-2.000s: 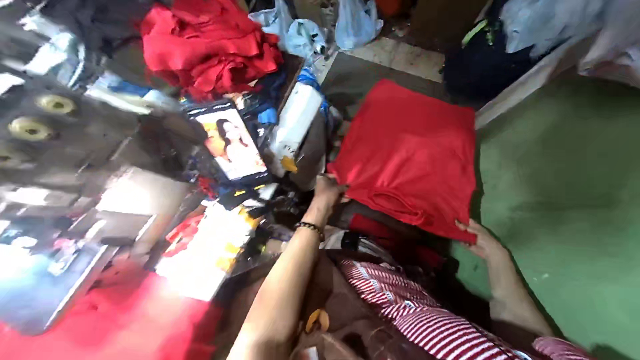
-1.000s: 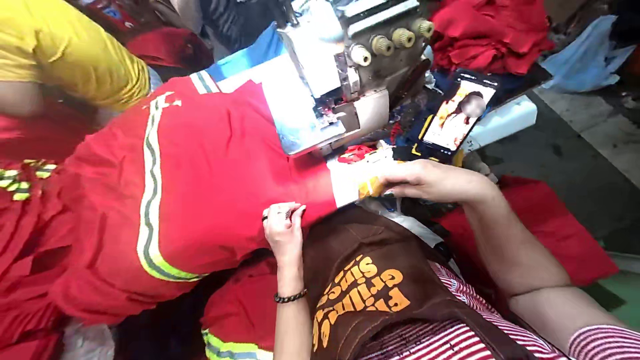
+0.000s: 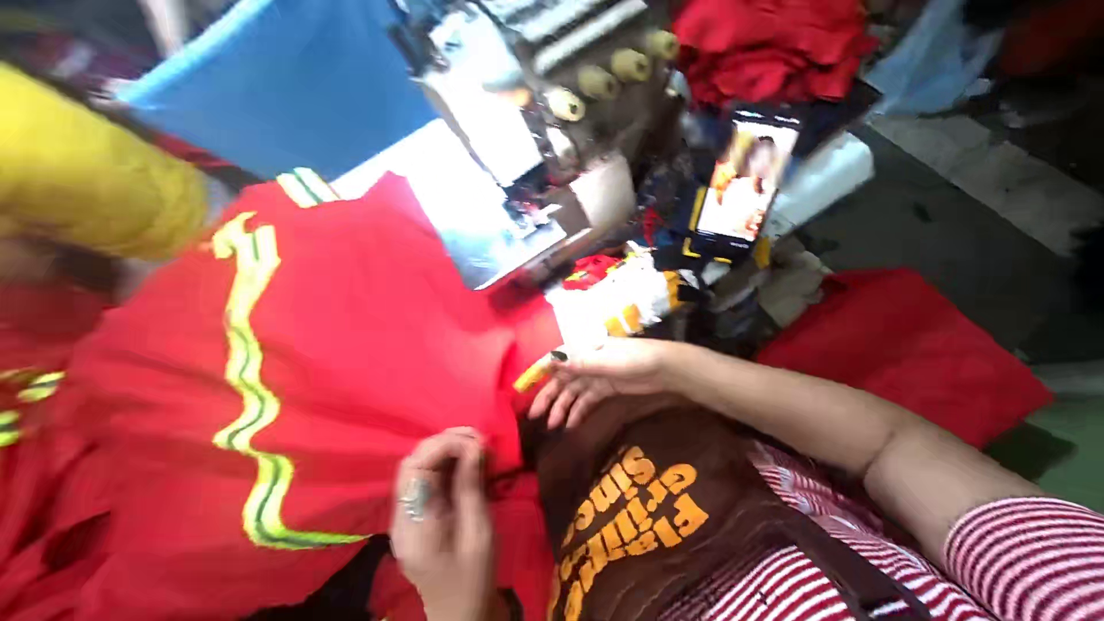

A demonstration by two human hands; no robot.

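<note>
Red fabric with yellow-green reflective strips (image 3: 345, 362) spreads over the left side, beside and against a sewing machine (image 3: 595, 147). My left hand (image 3: 444, 517), with a ring, has its thumb and finger pinched at the fabric's near edge. Just to its right, my right hand (image 3: 604, 379) holds a small yellow object (image 3: 535, 373) between thumb and forefinger, its other fingers loosely curled; blur hides what kind it is. Behind that hand, a white pad with yellow and red bits (image 3: 617, 297) sits at the machine's front. A separate red cloth piece (image 3: 906, 345) lies at the right.
A phone (image 3: 749, 177) showing a picture leans right of the machine, near a white box-like thing (image 3: 824, 181). Crumpled red cloth (image 3: 772, 47) is heaped behind. Blue material (image 3: 293, 86) lies back left. Another person's yellow sleeve (image 3: 86, 164) reaches in at the left.
Both hands held the separate red cloth piece two seconds ago; it is now let go at the right. The view has swung left. My right hand has since come nearer my left.
</note>
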